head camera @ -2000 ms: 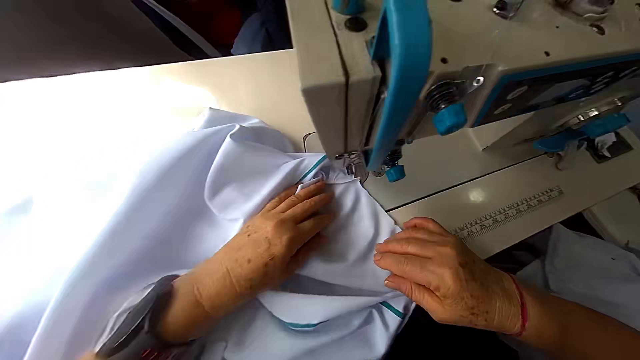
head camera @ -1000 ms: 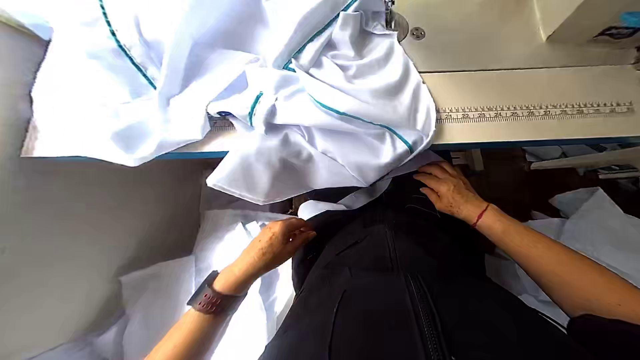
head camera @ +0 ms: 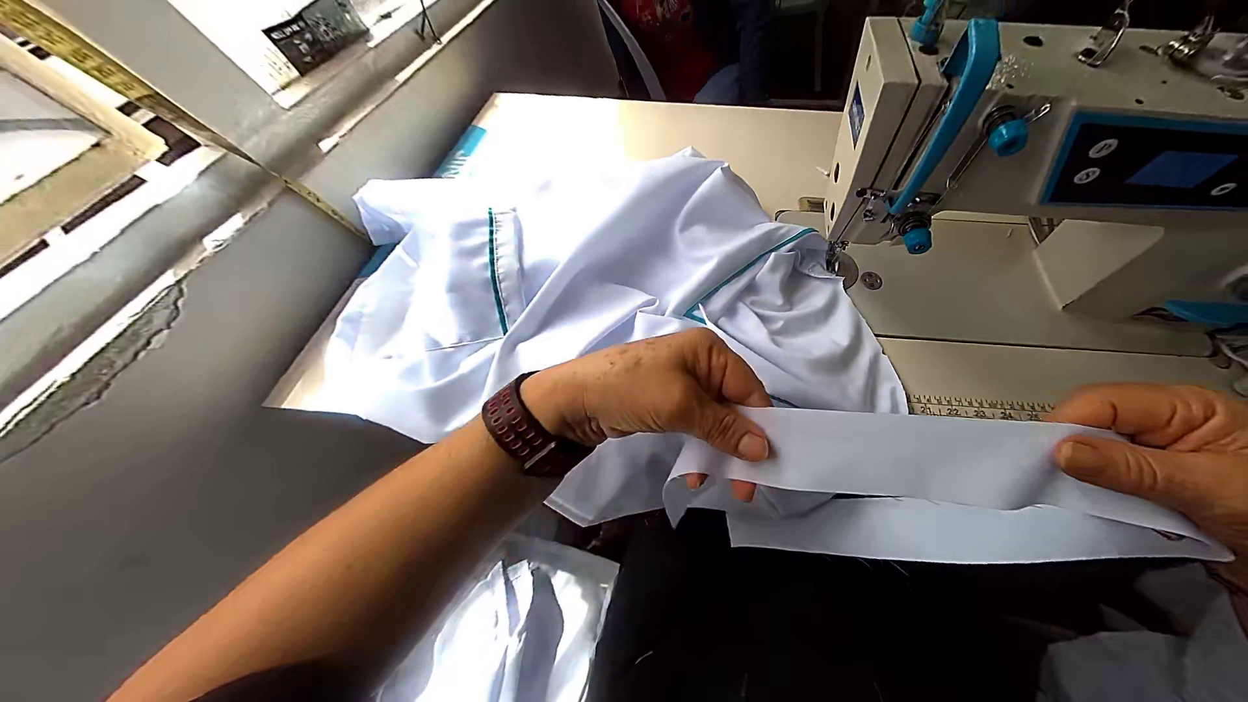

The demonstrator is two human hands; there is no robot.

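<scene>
A long white fabric strip [head camera: 907, 458] is stretched between my two hands above my lap. My left hand [head camera: 673, 400] pinches its left part between thumb and fingers; my right hand [head camera: 1160, 448], at the right edge, grips the other part. The strip's lower length hangs folded back beneath. Behind it, a white garment with teal piping [head camera: 604, 283] lies bunched on the sewing table, one edge beside the presser foot [head camera: 836, 258] of the sewing machine [head camera: 1033, 127]. Whether the foot is down on the cloth I cannot tell.
A measuring tape [head camera: 975, 407] runs along the table [head camera: 780, 132] near its front edge. A wall and window ledge [head camera: 224, 229] stand at the left. White cloth in clear plastic [head camera: 517, 624] lies below, with more pale cloth [head camera: 1131, 663] at the lower right.
My hands have left the garment at the machine, where they lay two seconds ago, and come up from my lap holding the white strip. The view has shifted widely.
</scene>
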